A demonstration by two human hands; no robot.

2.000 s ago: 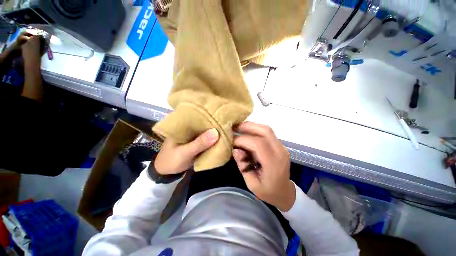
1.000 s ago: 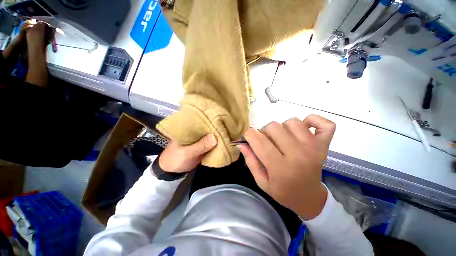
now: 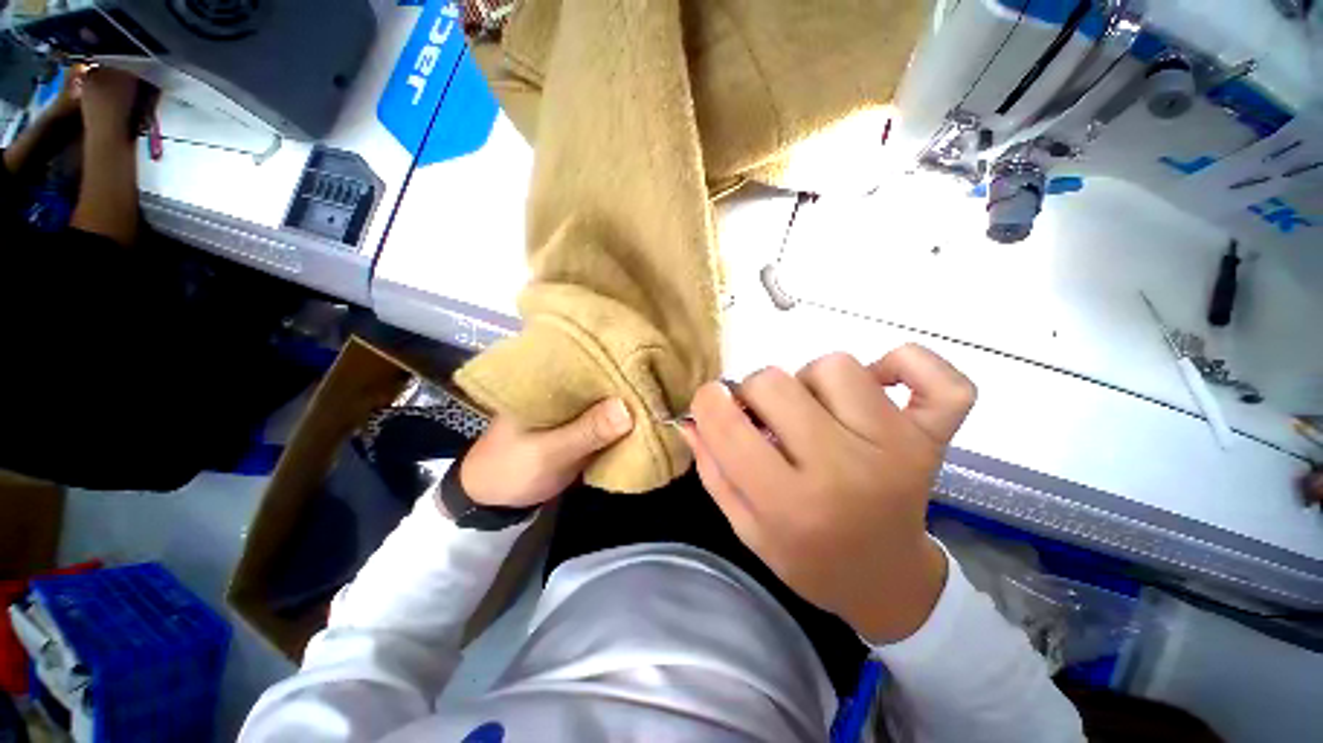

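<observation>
A tan woolly jacket (image 3: pixel 813 73) lies over the white table, with one sleeve (image 3: pixel 610 174) running towards my lap. My left hand (image 3: pixel 540 453) is shut on the doubled cuff (image 3: pixel 559 363), thumb on top beside the ridged seam. My right hand (image 3: pixel 834 486) is at the cuff's right edge, its fingers closed on a small, thin, dark tool. Only the tool's pale tip shows at the seam; the rest is hidden in the hand, so I cannot tell its kind.
A white sewing machine (image 3: pixel 1103 87) stands at the right. A black-handled tool (image 3: pixel 1225 283), a pale pointed tool (image 3: pixel 1190 375) and small metal parts (image 3: pixel 1216 363) lie on the table. At left are a cardboard box (image 3: pixel 298 486), a blue crate (image 3: pixel 124 653) and another person's arm (image 3: pixel 109 160).
Since two seconds ago my right hand has turned palm down and its back has moved right. In the last second its fingertips have shifted slightly at the seam. My left hand keeps its hold.
</observation>
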